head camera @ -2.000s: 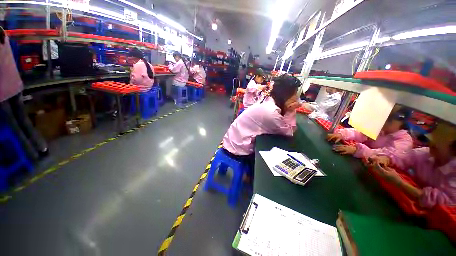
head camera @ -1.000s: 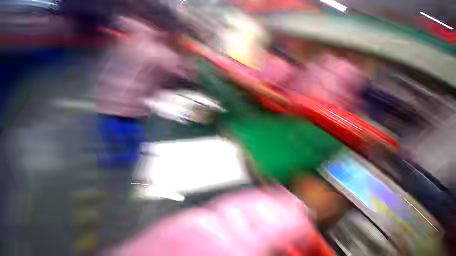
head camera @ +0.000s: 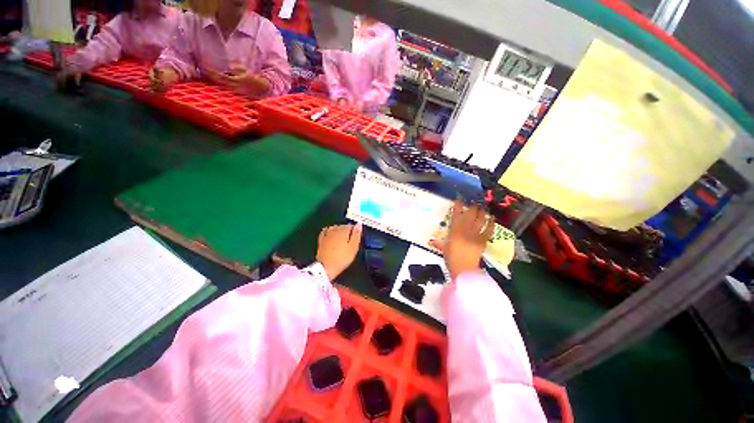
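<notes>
The white bench tester (head camera: 397, 206) with a blue-lit screen stands in front of me. My left hand (head camera: 339, 250) is at its left front corner, fingers curled; whether it holds anything is hidden. My right hand (head camera: 465, 235) lies over the tester's right end, fingers slightly apart, with nothing seen in it. A red compartment tray (head camera: 351, 355) lies nearest, with one dark watch body (head camera: 374, 397) per visible filled pocket, partly under my sleeves. Several dark watch bodies (head camera: 427, 273) lie on white paper (head camera: 403, 268) between tester and tray. A dark item (head camera: 376, 266) lies beside my left hand.
A green board (head camera: 240, 194) and a clipboard with a record sheet (head camera: 99, 306) lie left. A calculator (head camera: 21, 194) is at far left; another (head camera: 398, 159) sits behind the tester. A yellow notice sheet (head camera: 612, 136) hangs right, near a metal post (head camera: 653, 293). People in pink work opposite at red trays.
The view has swung from the aisle and seated workers to the bench before me. Both my hands, the tester and the watch tray are now clear; one second ago all was blurred.
</notes>
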